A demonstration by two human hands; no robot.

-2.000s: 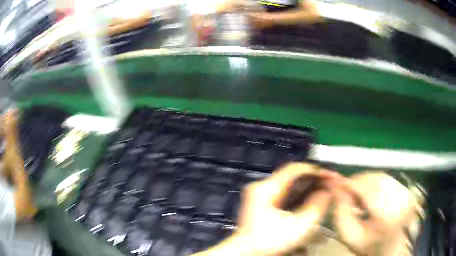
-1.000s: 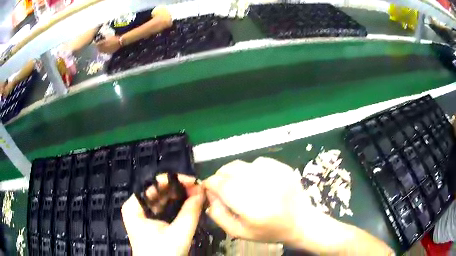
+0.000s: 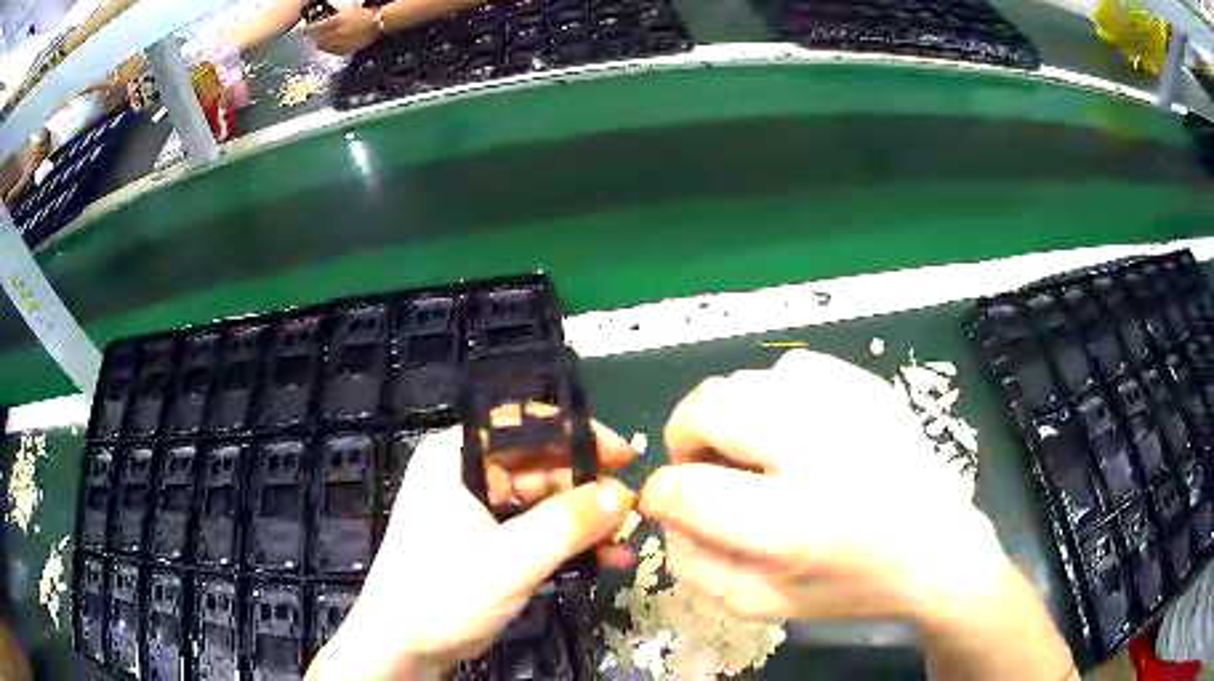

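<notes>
My left hand (image 3: 459, 559) holds a black phone housing (image 3: 530, 386) upright above the right end of a blister tray; fingers show through its openings. My right hand (image 3: 799, 492) is just right of it, thumb and index fingertip pinched close to the left thumb. A small pale scrap (image 3: 626, 523) shows between the fingertips of both hands; which hand holds it is hard to tell. The blister tray (image 3: 296, 432) has housings in its pockets. A pile of small cream pads (image 3: 686, 625) lies below my hands.
A second blister tray (image 3: 1118, 426) lies at the right, with whiter strips (image 3: 939, 410) beside it. A green conveyor belt (image 3: 666, 186) with a white edge strip (image 3: 746, 314) crosses behind. Across it are more trays (image 3: 533, 37) and another person's hand (image 3: 349, 29). A white post (image 3: 47, 299) stands at left.
The view has shifted, showing more of the left tray and cream pile. The housing is now more upright and shows its openings. Both hands stay close together at the fingertips.
</notes>
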